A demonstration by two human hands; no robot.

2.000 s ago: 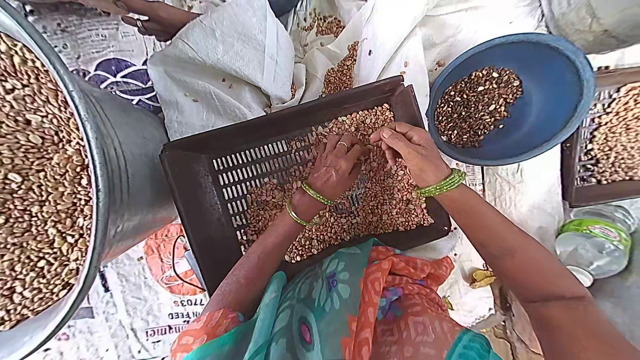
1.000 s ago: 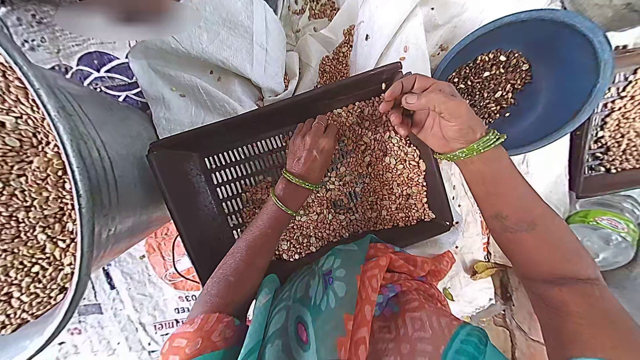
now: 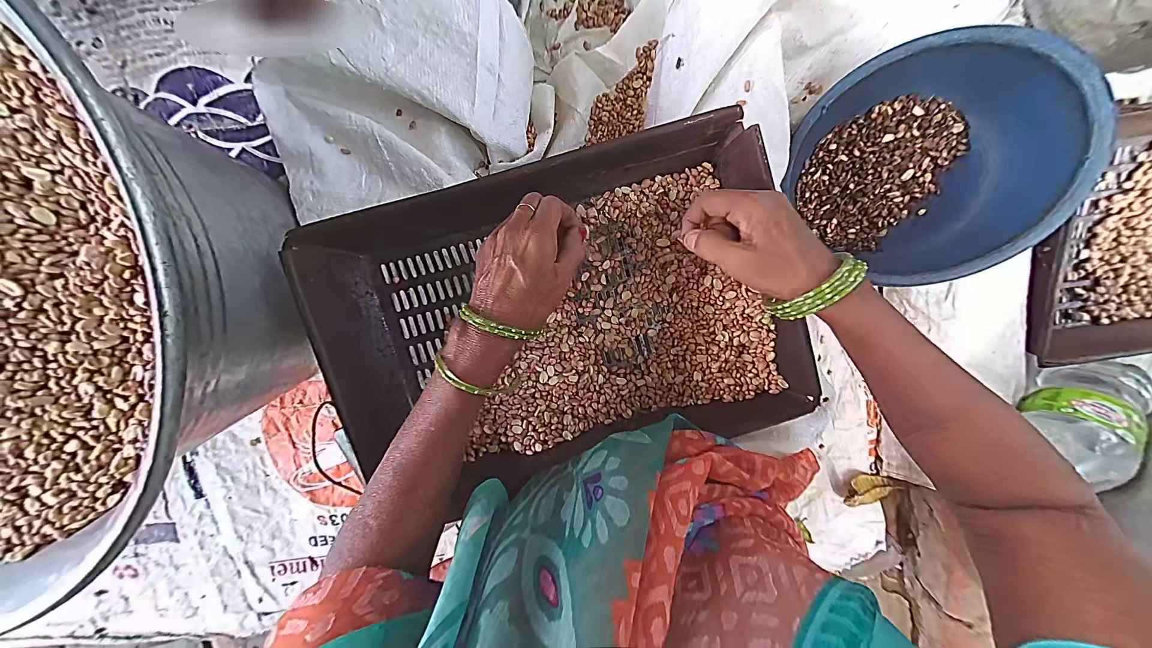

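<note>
A dark brown plastic crate tray (image 3: 333,306) with a slotted bottom lies tilted across my lap. Light brown beans or seeds (image 3: 720,342) cover its middle and right side. My left hand (image 3: 531,252), with a ring and green bangles, hovers over the tray's middle with its fingers curled; whether a bean is between them is hidden. Over the upper right part of the beans is my right hand (image 3: 756,238), thumb and forefinger pinched together, their contents too small to tell. Beside it, a blue plastic basin (image 3: 1017,153) holds darker beans (image 3: 882,171).
A large metal tub (image 3: 225,243) full of beans stands at the left. White woven sacks (image 3: 396,99) lie behind the tray, with spilled beans (image 3: 621,103) among them. A second crate (image 3: 1071,342) of pale beans and a clear plastic bottle (image 3: 1089,432) are at the right.
My right hand has come down from near the tray's upper right corner to over the beans. The hands were close together two seconds ago and are now apart.
</note>
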